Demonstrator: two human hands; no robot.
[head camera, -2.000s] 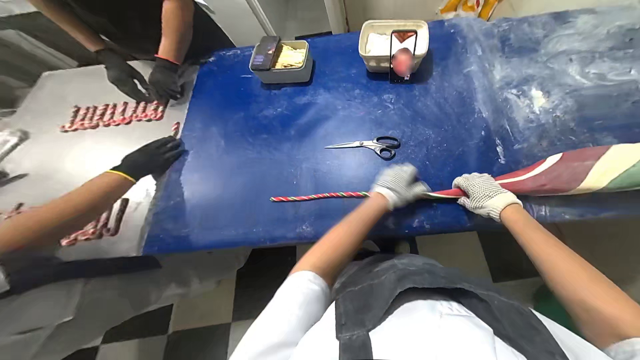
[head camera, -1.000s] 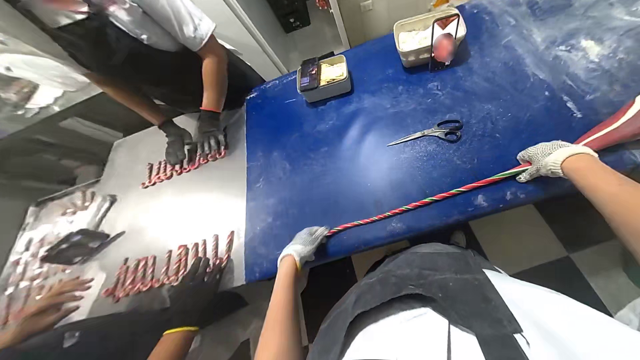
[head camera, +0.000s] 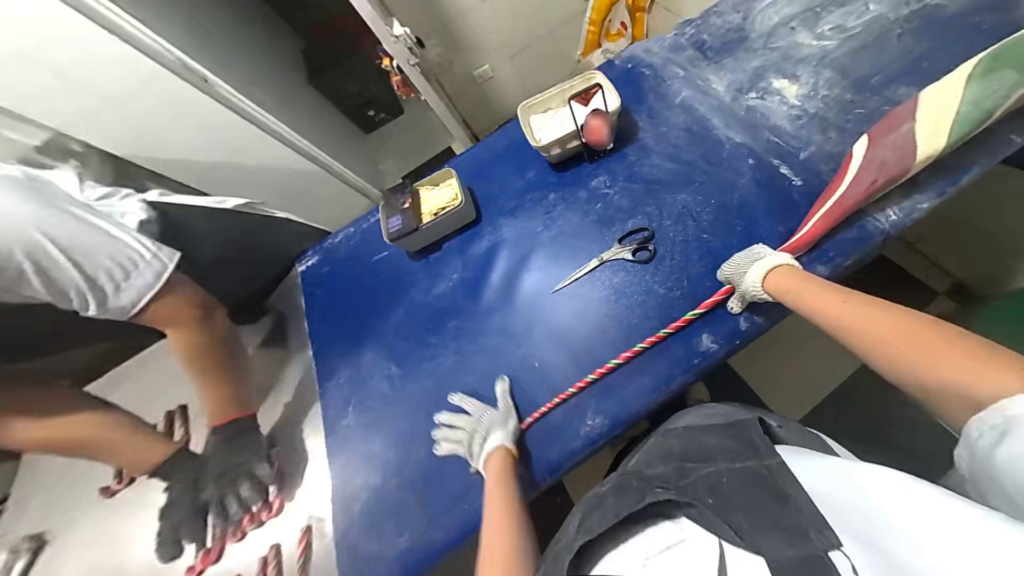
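Note:
A thin twisted rope of red, white and green candy lies diagonally across the blue tabletop. It widens at the right into a thick striped candy mass. My left hand, in a white knit glove, has its fingers spread flat beside the rope's thin end; nothing shows within its fingers. My right hand, gloved alike, is closed around the rope where it meets the thick part. Scissors with black handles rest on the table above the rope.
Two tubs stand at the far edge: a grey one with pale yellow pieces and a cream one with white contents, each with a phone-like device. At left, a co-worker's black-gloved hands touch candy canes on a metal table.
My left hand has opened from the rope's thin end, which it held one second ago. Two seconds ago both my hands were close together near the thick part. The view has turned.

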